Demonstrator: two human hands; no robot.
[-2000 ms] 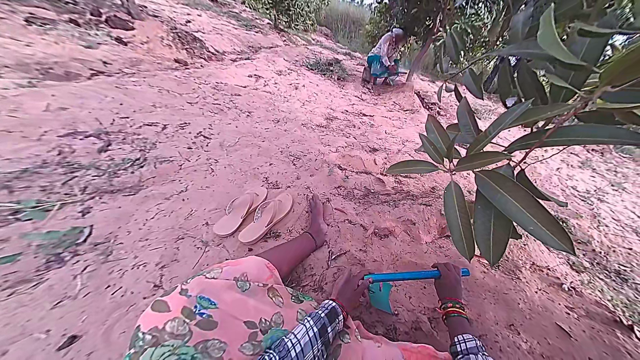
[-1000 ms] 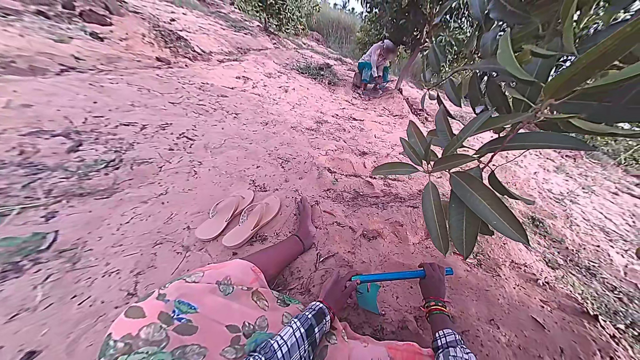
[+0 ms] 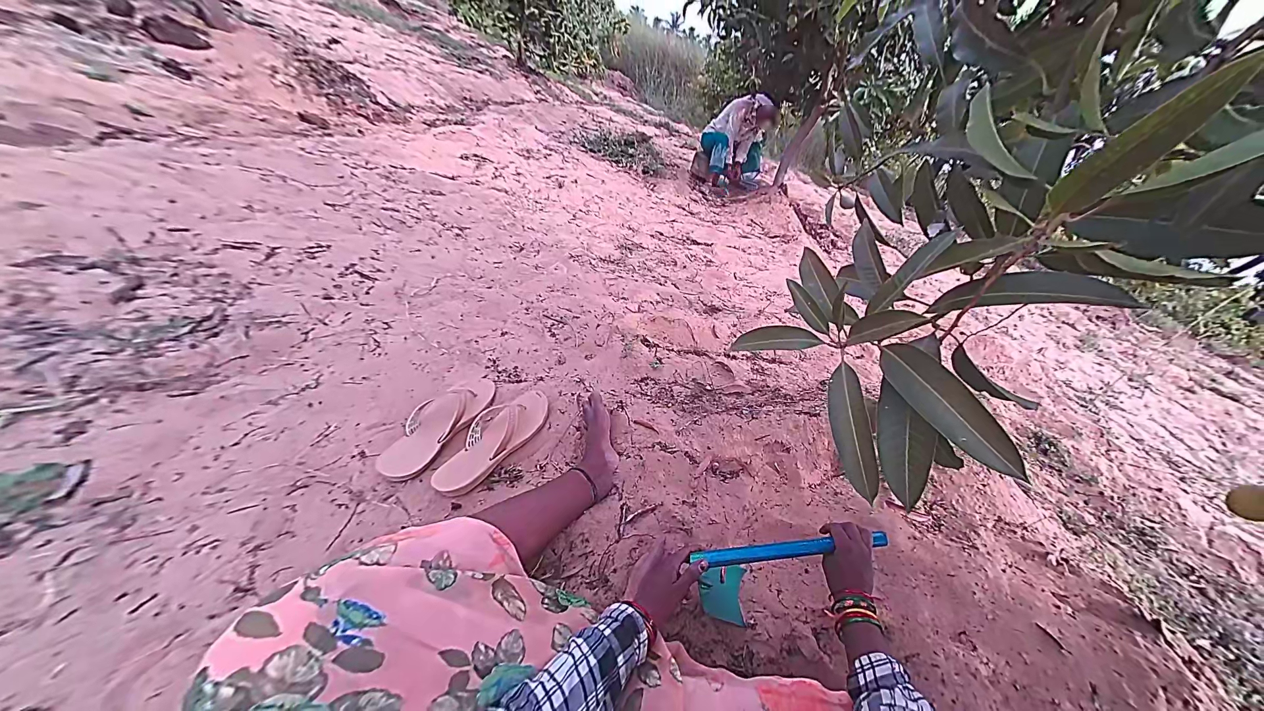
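A hand tool with a blue handle (image 3: 770, 552) and a broad teal blade (image 3: 723, 594) lies across low in the view, over reddish soil. My left hand (image 3: 664, 579) is at the handle's left end, near the blade; its thumb touches the handle, but the rest of its grip is partly hidden. Toward the other end, my right hand (image 3: 849, 559) is closed around the handle, with bangles at its wrist. The blade hangs below the handle, its lower edge close to or in the soil.
Leafy branches (image 3: 938, 395) hang above and right of my hands. Sandals (image 3: 491, 442) lie left of my bare foot (image 3: 597, 449). Farther back, a person (image 3: 734, 138) crouches by a slender tree trunk (image 3: 802, 143). Dry litter covers parts of the sloping soil.
Both hands stay at the blue-handled tool, whose handle has become slightly more tilted. The distant person, bent over earlier, now sits lower beside the trunk.
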